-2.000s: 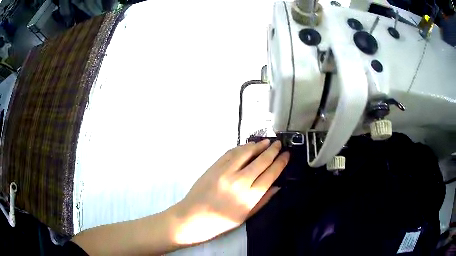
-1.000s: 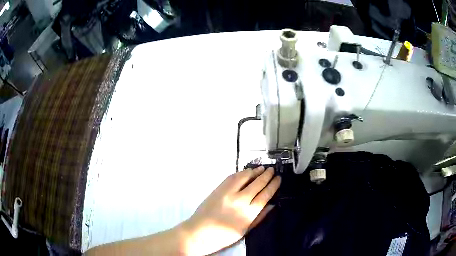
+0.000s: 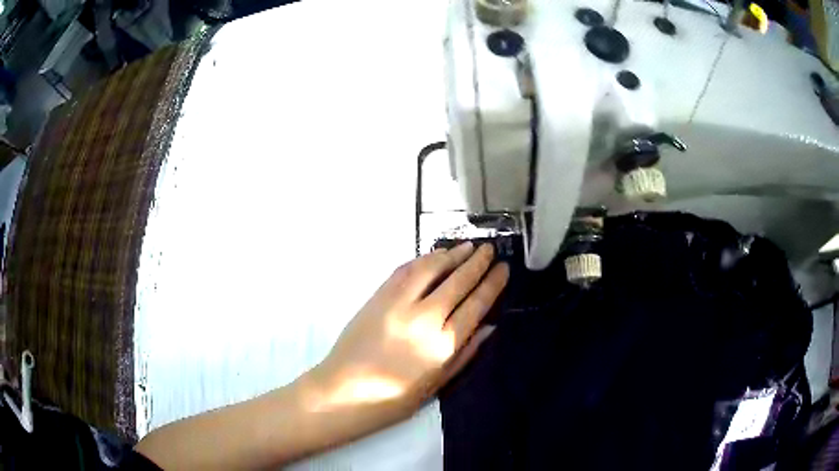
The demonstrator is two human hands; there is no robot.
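Note:
A dark navy-black garment [image 3: 607, 368] lies under the machine head [image 3: 497, 120] and over the right part of the white table. My left hand [image 3: 414, 322] lies palm down at the garment's left edge, its fingertips pressing the cloth beside the presser foot area. Its fingers are slightly apart and its thumb is mostly hidden. The needle and foot are hard to make out behind the guard and fingers. A white label [image 3: 747, 421] shows on the cloth at lower right. My right hand is not in view.
The curved white guard [image 3: 561, 147] and ribbed tension knobs [image 3: 584, 268] stand just right of my fingers. Brown plaid cloth [image 3: 83, 230] covers the table's left end. A small white hook [image 3: 27, 391] is at lower left. Dark clutter lies beyond the table.
The camera view has shifted, so the machine head sits further left in the picture. My left hand stays at the cloth edge by the foot. The label's surroundings look more creased and purple.

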